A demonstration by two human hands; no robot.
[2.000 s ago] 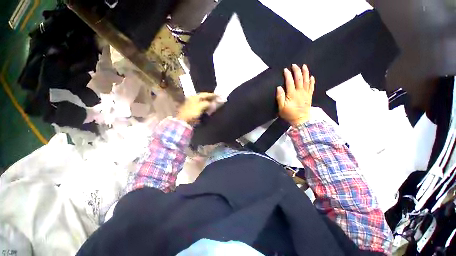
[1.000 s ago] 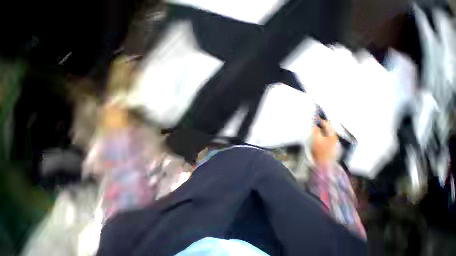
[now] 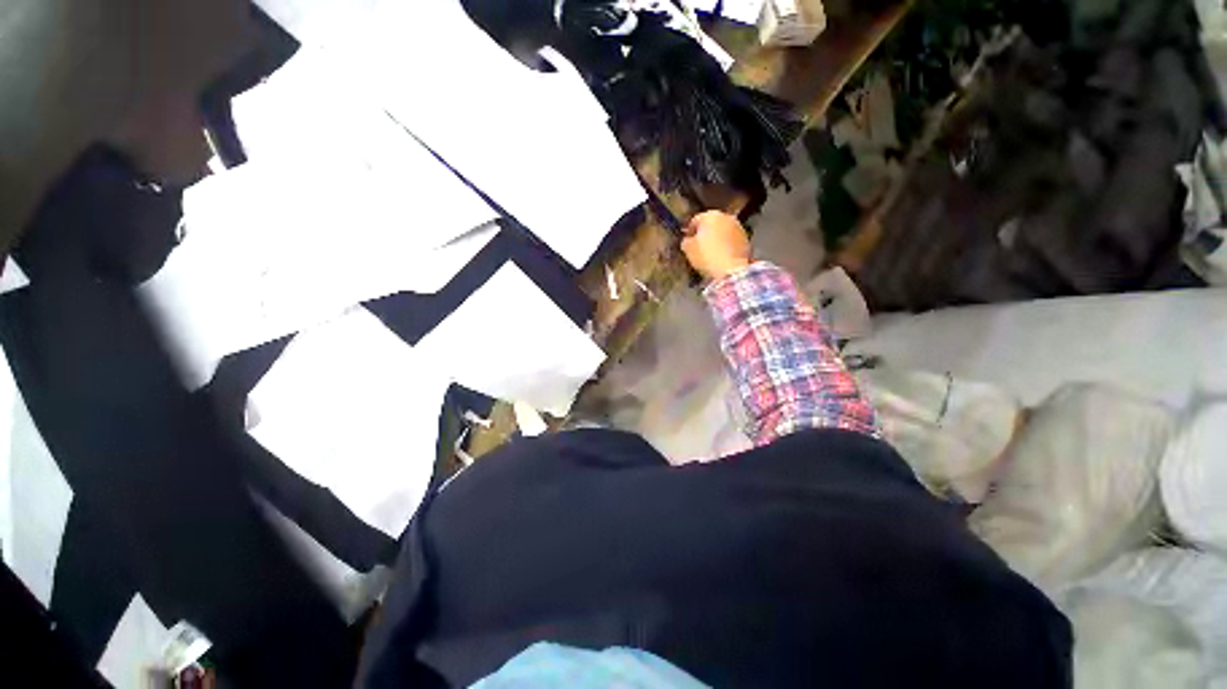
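My right hand (image 3: 717, 245) is at the table's right edge, just below a fringe-like bunch of black tie strips (image 3: 700, 115). Its fingers are closed on the end of a thin black strip that runs up and left from them. My left hand is not in view. White-faced cut pieces (image 3: 330, 215) lie spread over black panels on the table, some overlapping. A wide black panel (image 3: 121, 390) lies at the left and is blurred.
A small beige box (image 3: 791, 20) stands at the table's far right edge. White scraps (image 3: 529, 419) lie on the brown table edge (image 3: 848, 61). Off-white sacks (image 3: 1090, 458) are at the right. A dark heap (image 3: 1050, 175) lies beyond the table edge.
The view has swung to the right. My right hand has moved from the cut pieces to the tie strips and closed on one. My left hand has left the picture.
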